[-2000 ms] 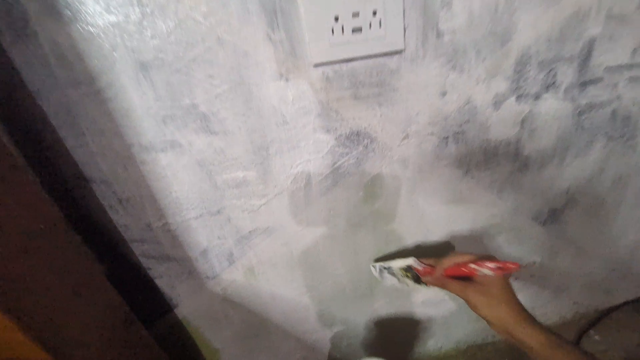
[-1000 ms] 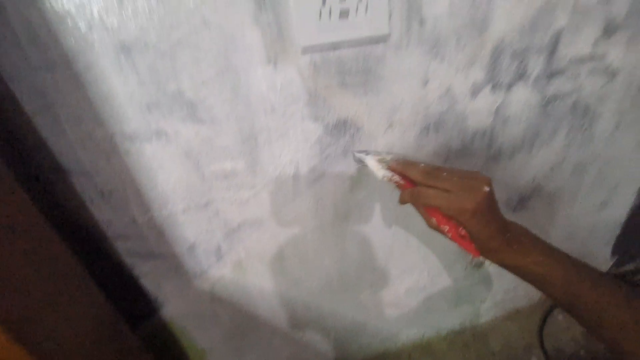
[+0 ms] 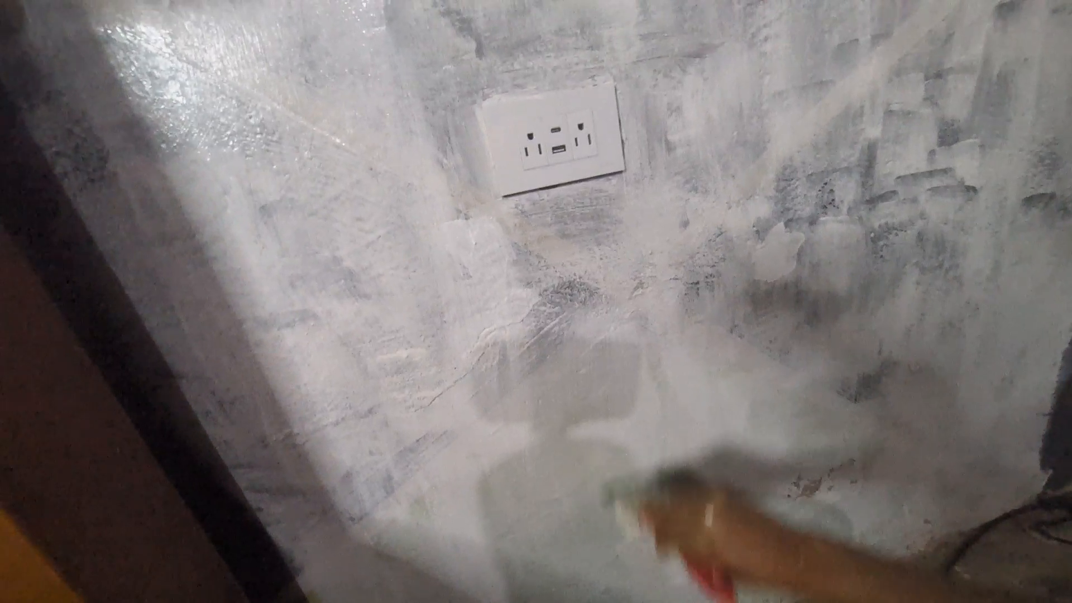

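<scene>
Blurred by motion, my right hand is closed around a paintbrush with a red handle, at the lower right of the view. The brush's pale bristle end points left, close to the wall; whether it touches cannot be told. Uneven white paint covers the wall, with grey patches showing through. Above and left of the hand, a white outlet plate with two sockets and USB ports is set in the wall. My left hand is out of view.
A dark brown upright board or frame runs along the left side, with a yellow-orange surface at the lower left corner. A dark cable curves at the lower right. Shadows fall on the lower wall.
My right hand, with the brush, has moved down the wall from nearer the outlet plate since one second ago. The view has shifted so the whole plate shows.
</scene>
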